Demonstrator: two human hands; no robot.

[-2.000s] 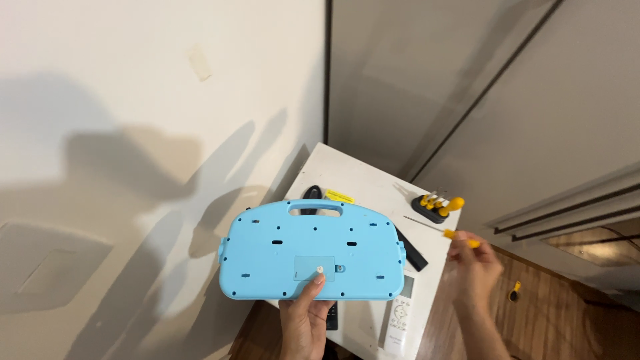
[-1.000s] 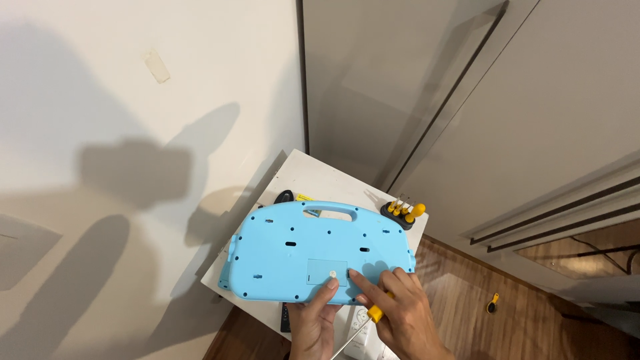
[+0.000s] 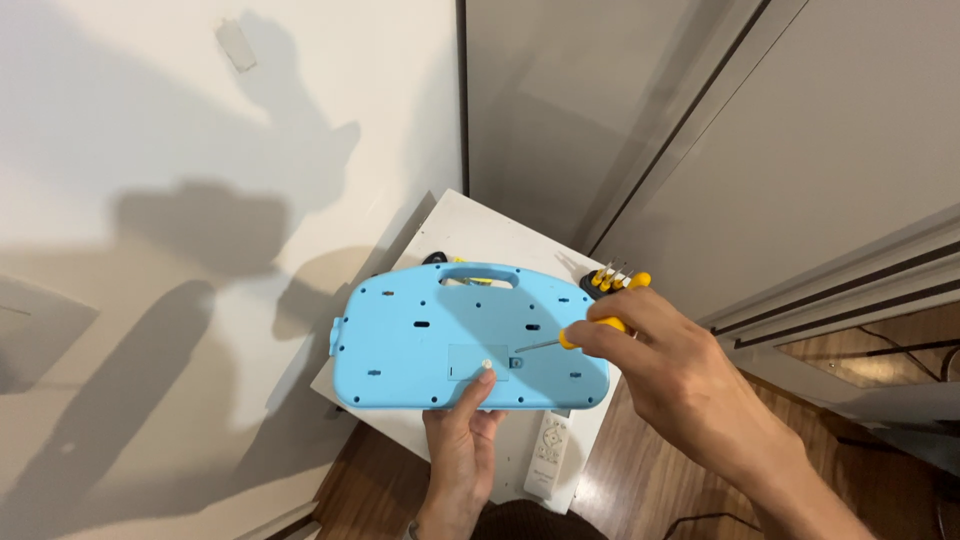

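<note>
My left hand (image 3: pixel 466 442) grips the lower edge of a light-blue plastic case (image 3: pixel 480 330) with a carry handle, its thumb on the face beside a small white round spot. The case's back shows screw holes, slots and a rectangular battery cover (image 3: pixel 469 363) with a small screw tab at its right. In my right hand (image 3: pixel 667 352) is a small screwdriver with a yellow handle (image 3: pixel 592 332). Its thin shaft points left, the tip close above the cover's upper right corner; whether it touches cannot be told.
A white table (image 3: pixel 480 225) stands under the case. On it are a dark holder (image 3: pixel 598 283) with several yellow-handled screwdrivers, a white remote control (image 3: pixel 546 454) and a black object (image 3: pixel 435 258). A white wall is on the left, grey cabinet doors (image 3: pixel 787 172) on the right.
The right hand has moved from beside the case, first to its lower right part, then up and right. The screwdriver's tip now points at the battery cover area. The left hand keeps its hold.
</note>
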